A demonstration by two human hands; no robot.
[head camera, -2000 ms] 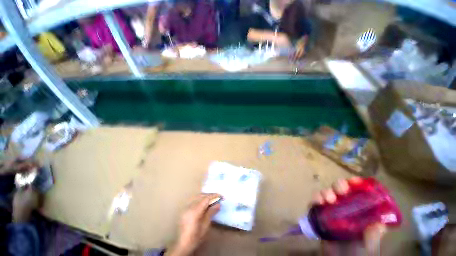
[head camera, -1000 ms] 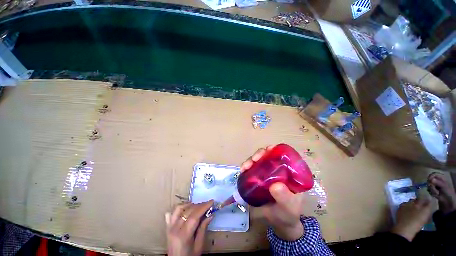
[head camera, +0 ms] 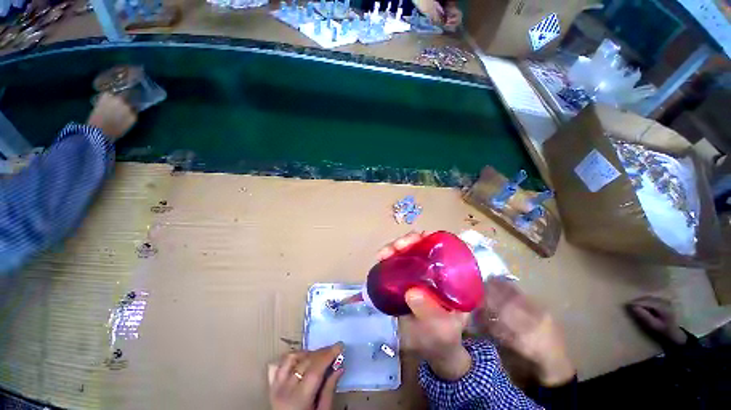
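My right hand (head camera: pixel 433 324) grips the red-pink squeeze bottle (head camera: pixel 429 272). Its nozzle points left and down, with the tip at a small metal piece (head camera: pixel 332 305) at the far left of the white plate (head camera: pixel 353 332). The plate lies flat on the bench. My left hand (head camera: pixel 304 380) rests at the plate's near left corner and pinches a small metal piece (head camera: pixel 339 362) there. Another small metal piece (head camera: pixel 387 350) sits on the plate's near right part. The plate's far right part is hidden by the bottle.
A brown fixture with blue parts (head camera: pixel 513 210) and a parts carton (head camera: pixel 633 188) stand right. A blue-silver pile (head camera: pixel 407 210) lies beyond the plate. Another person's blurred hand (head camera: pixel 525 324) is close beside my right hand. An arm (head camera: pixel 60 180) reaches over the belt (head camera: pixel 280 112) with a dish (head camera: pixel 128 86).
The bottle's nozzle has moved from the near left piece to the far left one. Another person's hand and a whitish item have come in beside my right hand; an arm has appeared left.
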